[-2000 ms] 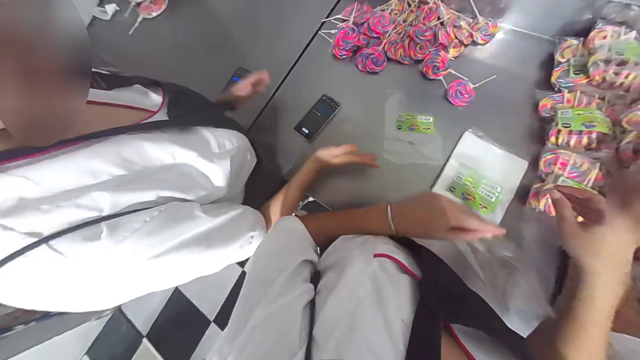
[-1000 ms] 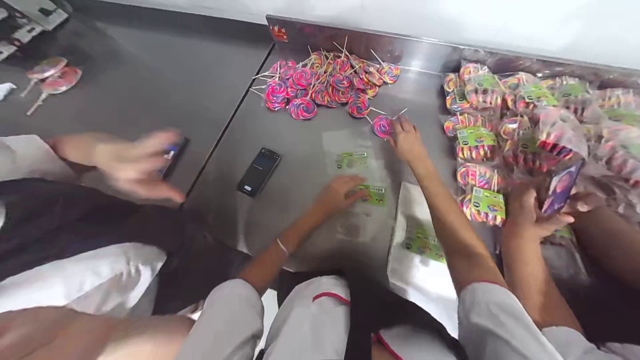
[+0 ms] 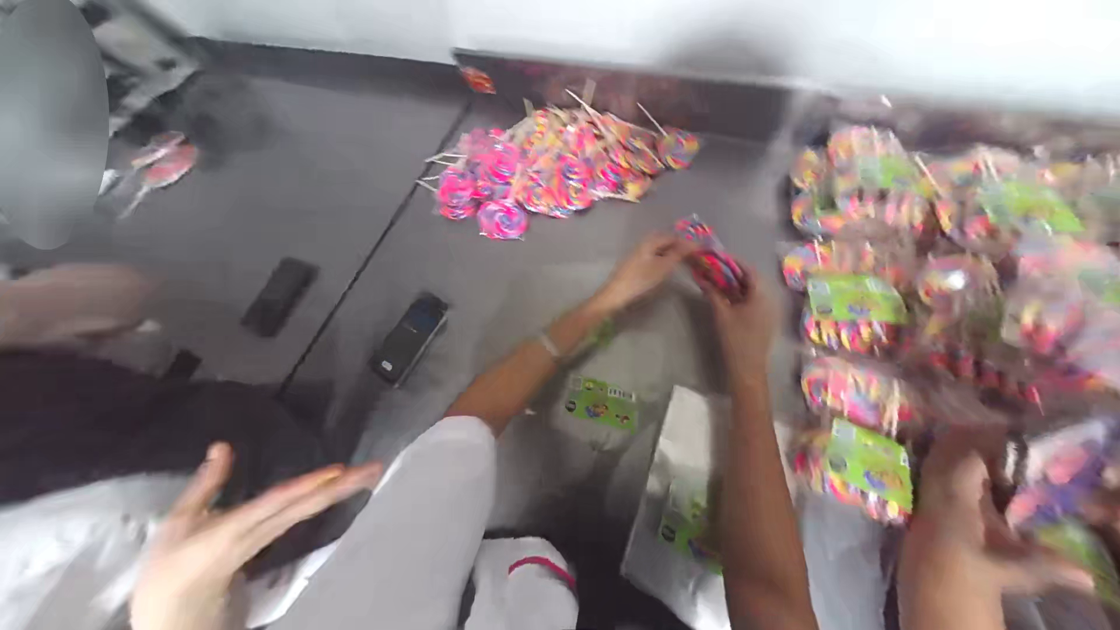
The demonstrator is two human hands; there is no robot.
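Swirled lollipops (image 3: 719, 269) are gathered between my two hands above the middle of the metal table. My right hand (image 3: 744, 311) is closed around them. From the left, the bent fingers of my left hand (image 3: 654, 264) pinch at the same bunch; blur hides exactly which part. A heap of loose lollipops (image 3: 560, 166) lies behind my hands. Below my left forearm, a green printed label card (image 3: 600, 403) shows on clear plastic. White sheet or bag material (image 3: 687, 437) lies partly under my right forearm, with more green labels (image 3: 687, 525) on it.
Bagged lollipops with green labels (image 3: 856, 299) cover the table's right side; another person's hand (image 3: 971, 525) is beside them. At left are another person's open hand (image 3: 245, 525), a blurred hand (image 3: 74, 302), a phone (image 3: 409, 339) and a dark phone-like object (image 3: 280, 296).
My left hand has left the label cards and come up beside my right hand. A lollipop was at my right fingertips near the heap; now several lollipops are between both hands.
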